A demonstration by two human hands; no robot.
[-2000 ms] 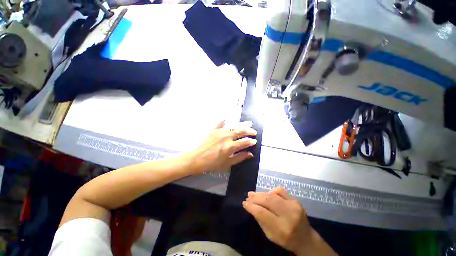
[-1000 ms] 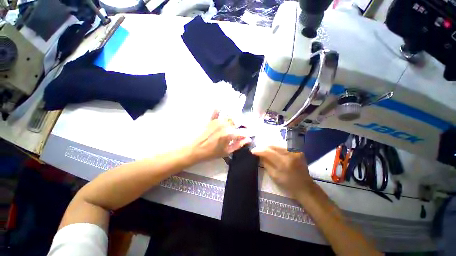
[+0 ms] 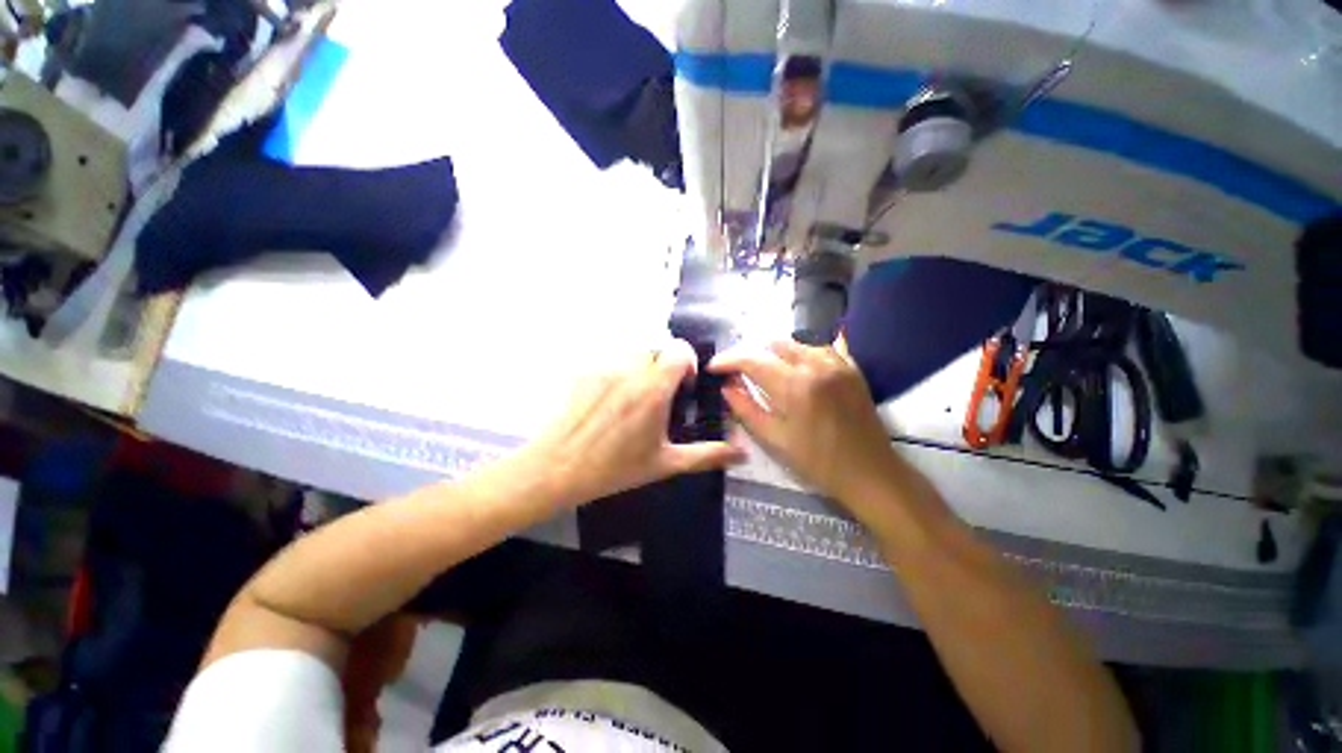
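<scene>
A long dark fabric strip [image 3: 683,515] runs from the lit needle area of the white sewing machine [image 3: 1089,177] down over the table's front edge. My left hand [image 3: 633,427] lies on its left side, with thumb and fingertips gripping the strip. My right hand [image 3: 802,405] pinches the strip from the right, its fingertips close to the left ones, just in front of the presser foot. The strip's far end under the needle is washed out by the lamp glare.
Stacked dark cut panels [image 3: 589,81] lie behind and left of the machine head. A wide dark piece [image 3: 302,218] lies at table left by a blue sheet [image 3: 306,100]. Right of the needle are a dark fabric piece [image 3: 935,316], orange snips [image 3: 996,390] and black scissors [image 3: 1092,412].
My right hand has come up from the strip's lower part at the table edge to the needle area, beside my left hand. The camera view has shifted.
</scene>
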